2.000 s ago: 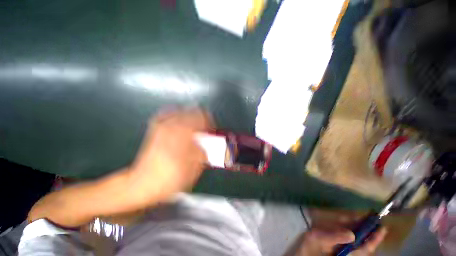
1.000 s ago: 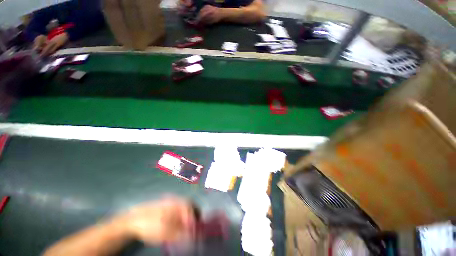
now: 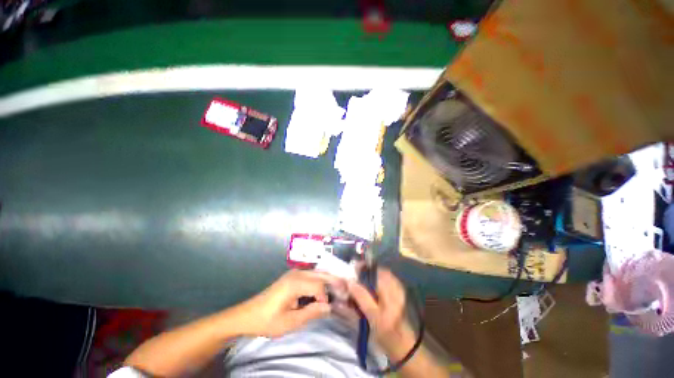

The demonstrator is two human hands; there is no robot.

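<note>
A red-edged phone assembly [image 3: 307, 249] lies on the dark green bench just beyond my hands, its white part to the left. My left hand [image 3: 288, 304] is bent at the near bench edge, fingertips close to my right fingers. My right hand [image 3: 388, 310] holds the blue-handled soldering iron [image 3: 363, 341], its cord looping beside the wrist. A blurred whitish piece [image 3: 336, 266] shows at the fingertips, over the phone's right part. Which hand holds it, and the iron's tip, cannot be made out. White LCD modules [image 3: 360, 159] lie in overlapping rows beyond.
Another phone assembly [image 3: 255, 127] lies farther up the bench. The white rail [image 3: 185, 77] borders the green belt [image 3: 148, 46]. At right are a fan [image 3: 473, 140] under a cardboard hood [image 3: 584, 81], a solder wire reel [image 3: 494, 225] on cardboard [image 3: 429, 214], and a pink fan [image 3: 647, 291].
The view has shifted, with the belt now higher in the picture. My left hand has come close to my right hand, which is back in view with the iron. A phone assembly now lies before them.
</note>
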